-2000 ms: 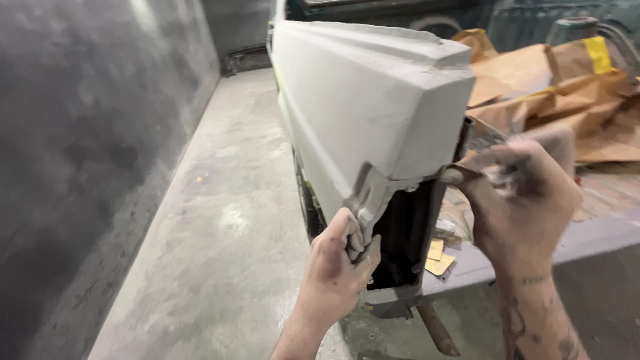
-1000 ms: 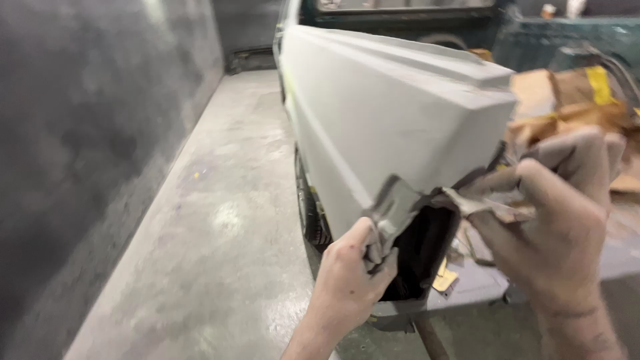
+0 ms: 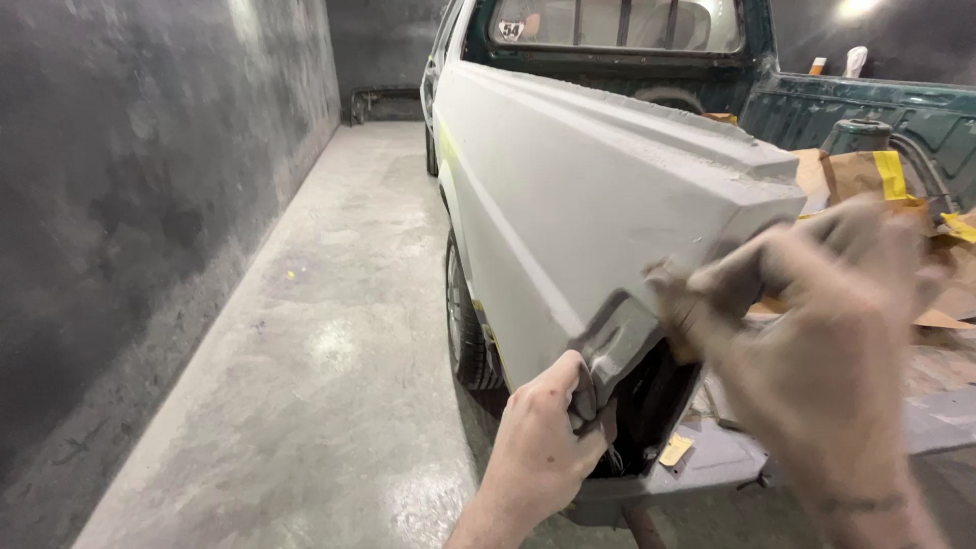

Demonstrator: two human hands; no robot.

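Note:
The grey-primed bed side panel of a pickup truck (image 3: pixel 602 206) runs away from me, with a dark tail-light opening (image 3: pixel 652 404) at its rear corner. My left hand (image 3: pixel 553 427) grips a small grey part (image 3: pixel 621 335), perhaps a body filler panel or bracket, held against the panel's corner above the opening. My right hand (image 3: pixel 816 297), blurred, is beside the corner, its fingers pinching a small thin brownish piece (image 3: pixel 659 278), possibly folded abrasive paper. How that piece meets the panel is too blurred to tell.
Brown masking paper with yellow tape (image 3: pixel 858 175) lies in the green truck bed. A small yellowish piece (image 3: pixel 676 450) rests on the rear ledge. The rear wheel (image 3: pixel 465 328) stands below the panel; a dark wall (image 3: pixel 152 191) rises at left beyond the concrete floor (image 3: pixel 328 335).
My right hand has moved from beside the opening's upper edge up to the panel's corner. My left hand still holds the grey part. The view has shifted, showing more of the truck.

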